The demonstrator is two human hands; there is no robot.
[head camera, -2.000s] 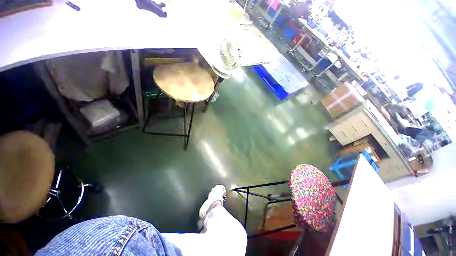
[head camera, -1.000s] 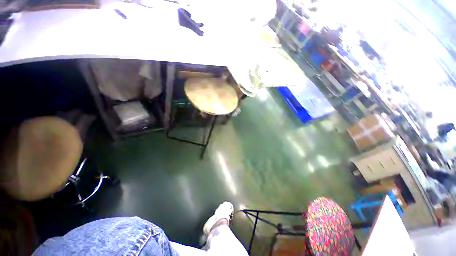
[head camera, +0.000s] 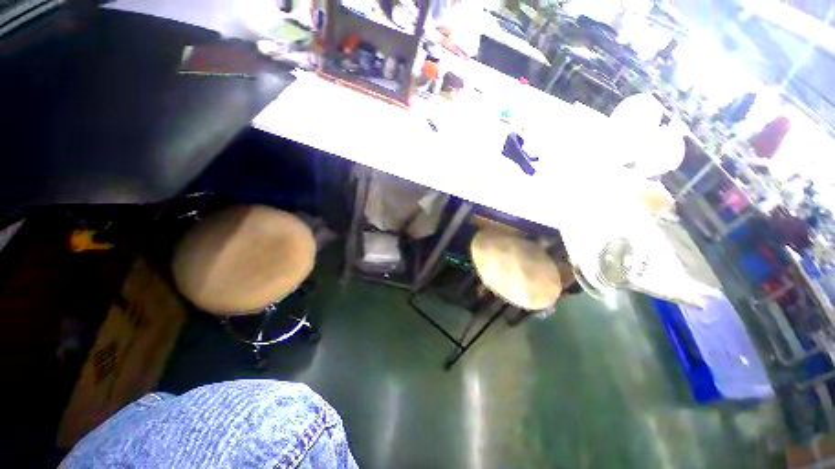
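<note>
Neither of my hands is in view. A light blue denim sleeve (head camera: 229, 426) fills the bottom left. Nearest in front of me is a round stool (head camera: 244, 259) with a plain tan seat and a chrome base. A second tan stool (head camera: 515, 267) on black legs stands farther right, by the white worktable (head camera: 366, 133). A small dark lump (head camera: 519, 154) lies on the white worktable; I cannot tell what it is. A brown-framed rack (head camera: 374, 50) with small items inside stands on the same table.
A black worktop (head camera: 101, 110) spans the upper left, with a cardboard box (head camera: 124, 353) below it. A round pale fan (head camera: 619, 262) is at the white table's end. A blue pallet (head camera: 719, 348) lies on the green floor at right. Sewing stations stand behind.
The view has swung left. The stools, white table and pallet have shifted right in the picture. The black worktop and rack have come in; the patterned stool and white shoe have gone out.
</note>
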